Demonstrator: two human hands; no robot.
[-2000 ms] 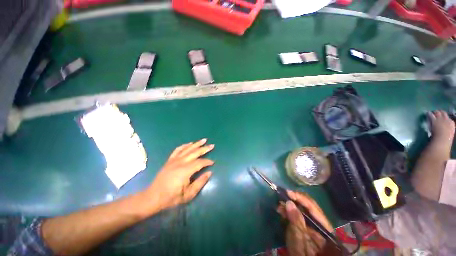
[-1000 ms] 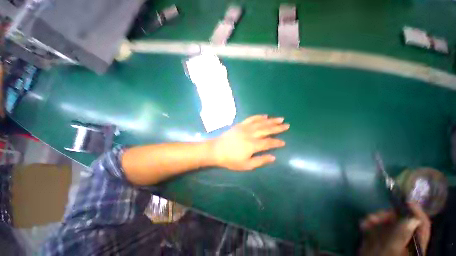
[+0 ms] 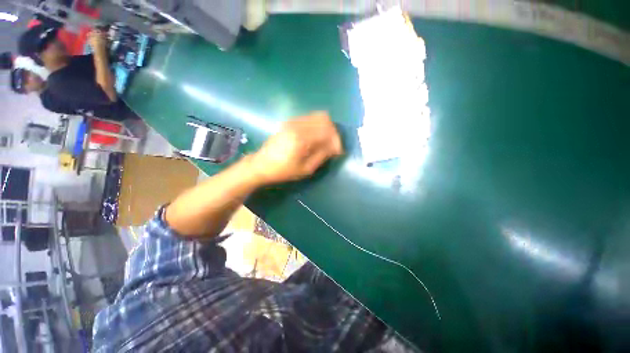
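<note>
My left hand (image 3: 300, 148) is over the green bench, its fingers curled in and blurred; I cannot tell whether it holds anything. A stack of overlapping white LCD modules (image 3: 394, 89) lies just right of it, strongly overexposed. A thin silvery solder wire (image 3: 373, 254) lies curved across the bench, below and right of the hand. A solder reel (image 3: 211, 143) on its stand is at the bench edge, left of the hand. My right hand and the soldering iron are out of the picture.
The green bench (image 3: 511, 152) has a pale strip (image 3: 483, 8) along the far side. A grey machine box (image 3: 214, 19) stands at the upper left. People in dark clothes (image 3: 79, 86) are at the far left. A cardboard box (image 3: 155, 189) is beyond the bench edge.
The view has swung left, so my right hand with the iron, the fan and the phone assemblies have left it. My left hand has moved from spread flat to curled, towards the reel.
</note>
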